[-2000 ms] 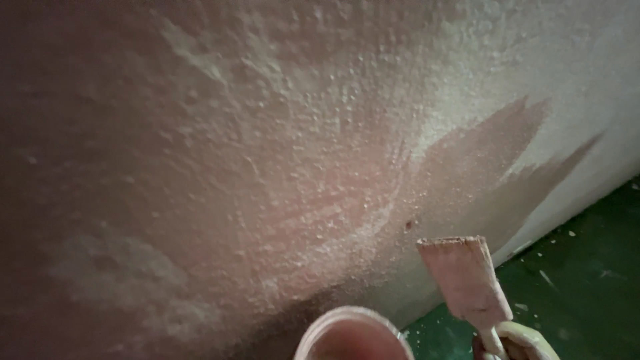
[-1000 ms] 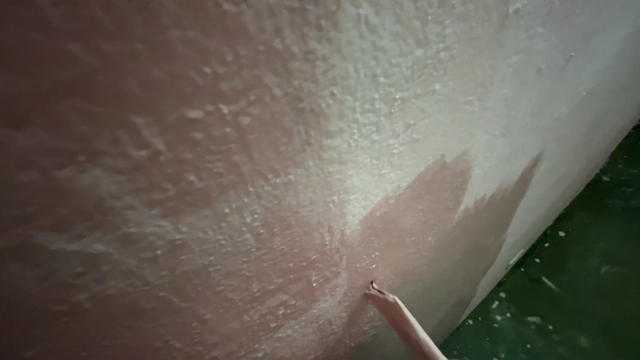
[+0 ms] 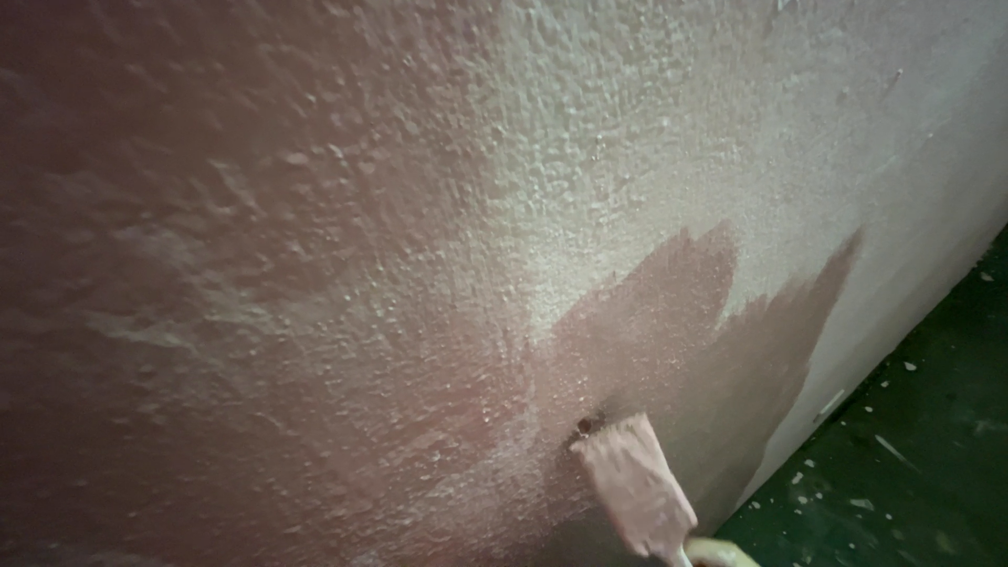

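A flat paintbrush (image 3: pixel 639 488) coated in pink paint rises from the bottom edge, right of centre, in the head view. Its bristle tip is at the textured wall (image 3: pixel 441 236), just beside a small dark hole (image 3: pixel 584 426). My right hand (image 3: pixel 720 554) holds the brush low on its handle; only a bit of the fingers shows, and they look paint-stained. Pink paint (image 3: pixel 654 315) covers the left and lower wall and ends in jagged strokes against the pale part at the right. My left hand is out of view.
A dark green floor (image 3: pixel 890 457) with scattered pale specks and flakes meets the wall's bottom edge at the lower right. A short pale strip (image 3: pixel 829 403) lies near that edge. Shadow darkens the wall's left side and the bottom middle.
The pink container at the bottom two seconds ago is out of view. The brush, earlier apart from the hole and then seen edge-on at it, now shows its flat side there.
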